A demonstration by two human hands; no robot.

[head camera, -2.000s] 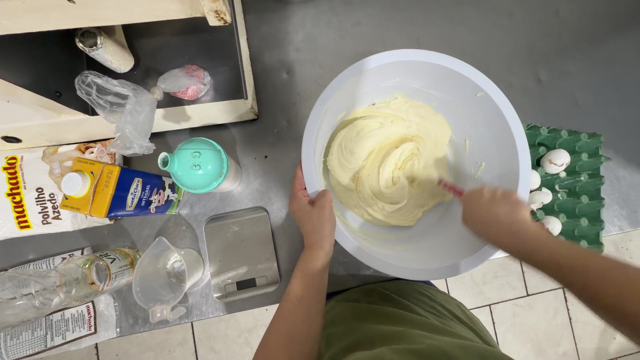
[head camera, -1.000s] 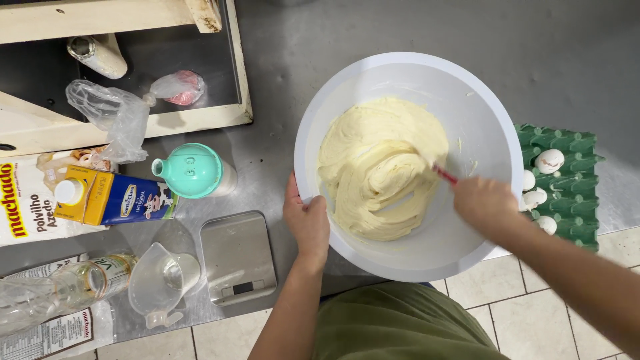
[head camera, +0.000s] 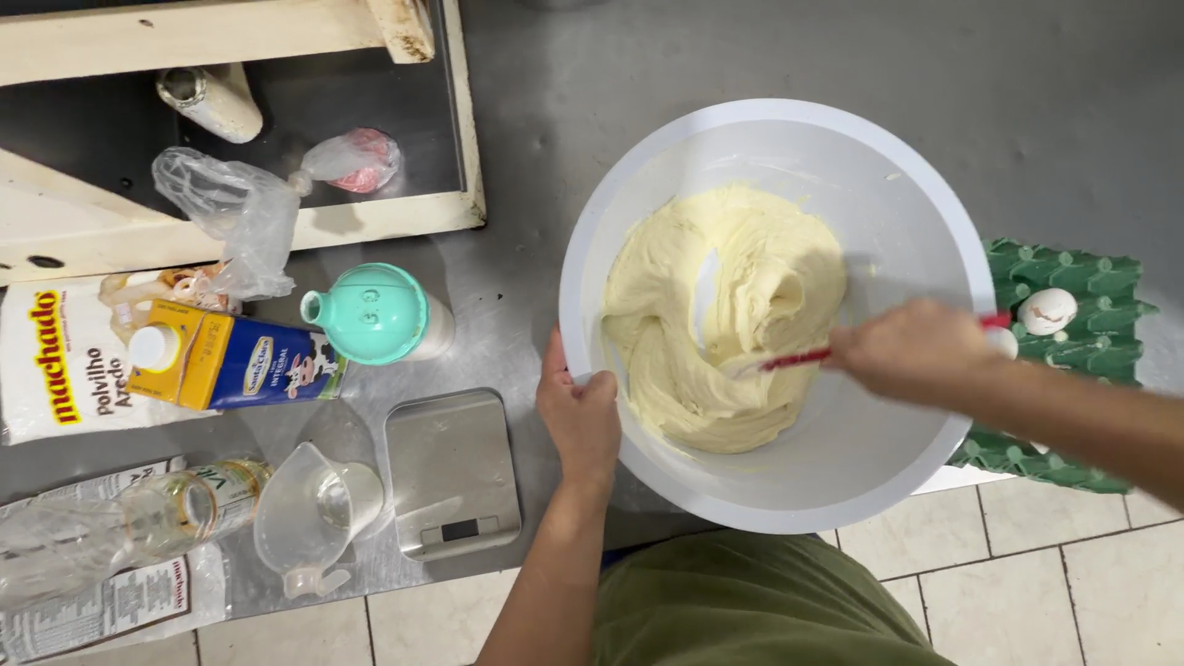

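A large white plastic bowl (head camera: 888, 435) stands on the metal table near its front edge. Thick pale yellow dough (head camera: 721, 388) lies mostly in its left and middle part, with a gap that shows the bowl's bottom. My left hand (head camera: 581, 416) grips the rim at the left, thumb toward the inside. Over the bowl's right side, my right hand (head camera: 911, 356) is closed around the red handle of a utensil (head camera: 795, 359); its far end is sunk in the dough, so its shape is hidden. The right hand and forearm are slightly blurred.
Right of the bowl is a green egg tray (head camera: 1101, 347) with a cracked eggshell (head camera: 1047, 311). To the left are a kitchen scale (head camera: 453, 462), a clear measuring jug (head camera: 301, 518), a turquoise-lidded container (head camera: 375, 314), a milk carton (head camera: 250, 361), a plastic bottle (head camera: 139, 518) and a wooden-framed stand (head camera: 472, 139).
My right hand has moved the utensil to the lower middle of the dough, whose folds have changed shape. The left hand stays on the rim.
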